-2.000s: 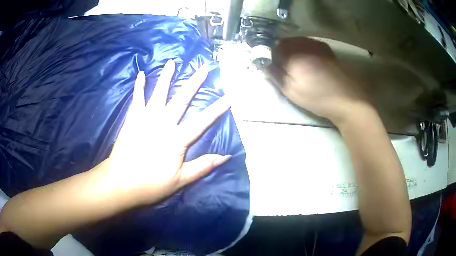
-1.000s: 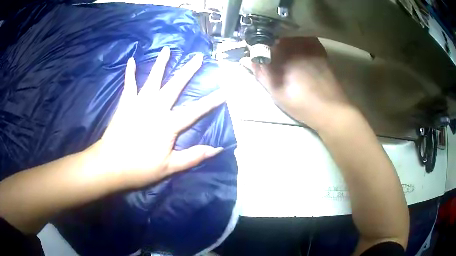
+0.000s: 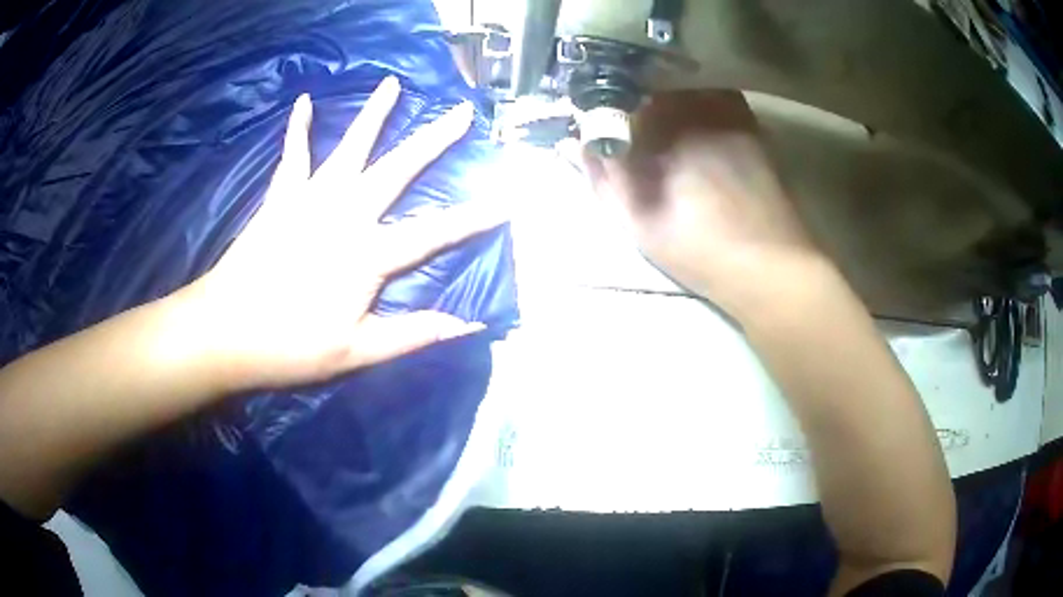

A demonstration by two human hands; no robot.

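Observation:
A large glossy dark blue shell fabric panel (image 3: 140, 152) lies over the left of the table, with a white backing (image 3: 449, 496) showing along its lower right edge. My left hand (image 3: 315, 257) lies flat on the panel, fingers spread, holding nothing. The panel's right edge runs up to the presser foot and needle (image 3: 507, 111), where glare hides detail. My right hand (image 3: 699, 198) is behind the round dial and pale knob (image 3: 603, 123); its fingers are blurred and partly hidden, so I cannot tell what they hold.
The pale sewing machine (image 3: 839, 70) head and arm cross the top right. The white table (image 3: 653, 397) has printed marks and a curved front edge. Scissors (image 3: 999, 348) with dark looped handles are at its far right. Dark blue fabric (image 3: 985, 525) hangs at the lower right.
The blue panel has moved up and away, and more of its white-bordered lower edge shows. My left hand has moved up and left with it. My right hand stays near the knob.

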